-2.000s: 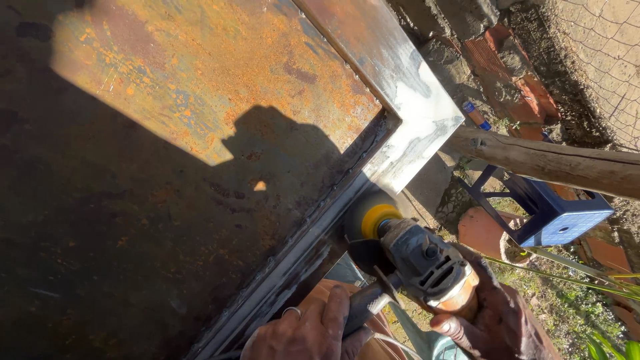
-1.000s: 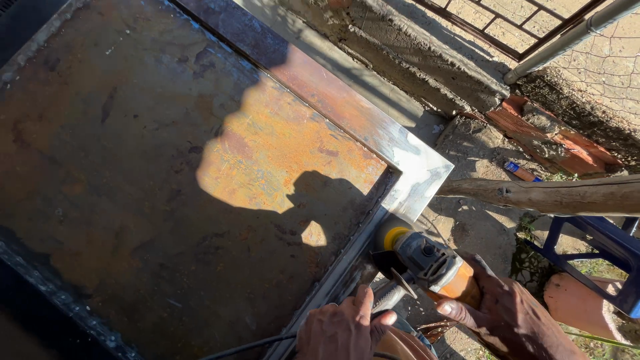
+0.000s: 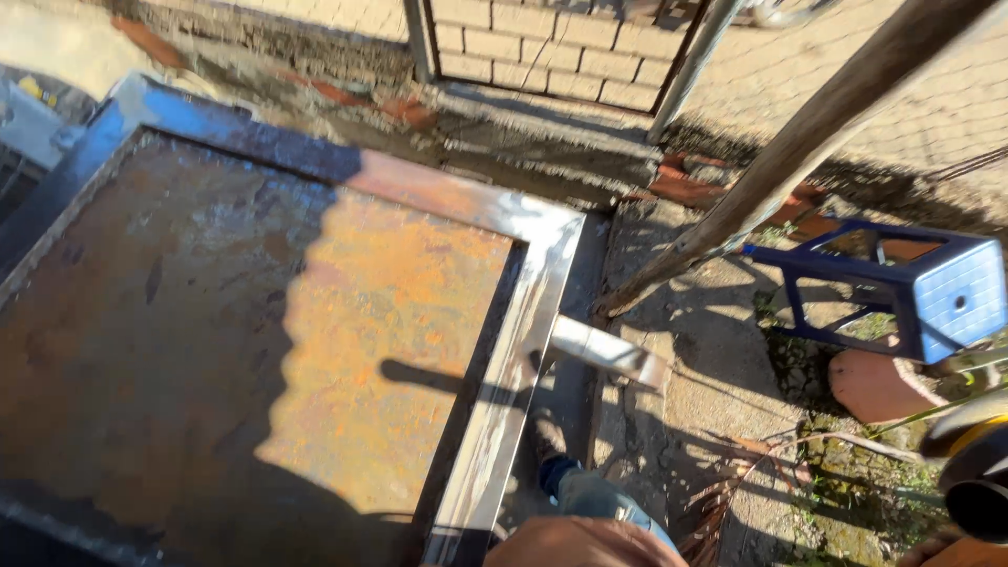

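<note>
A rusty metal sheet panel (image 3: 378, 331) lies within a steel frame (image 3: 496, 394), whose near corner is bright bare metal. At the lower right edge, the angle grinder (image 3: 976, 480) is away from the frame, partly cut off and blurred, with a black part and a yellow part visible. My right hand (image 3: 925, 547) shows only as a sliver against its orange body. My left hand (image 3: 583, 543) is a blurred patch of skin at the bottom centre, beside the frame's edge; its fingers are hidden.
A wooden pole (image 3: 756, 181) slants beyond the frame's corner. A blue plastic stool (image 3: 906, 276) lies on its side by a clay pot (image 3: 882, 386). A metal bar (image 3: 606, 350) juts from under the frame. My jeans-clad leg (image 3: 614, 500) and shoe are below.
The grinder has left the frame's edge near the corner and moved right, with my right hand. My left hand is no longer at its side handle. The view has swung widely.
</note>
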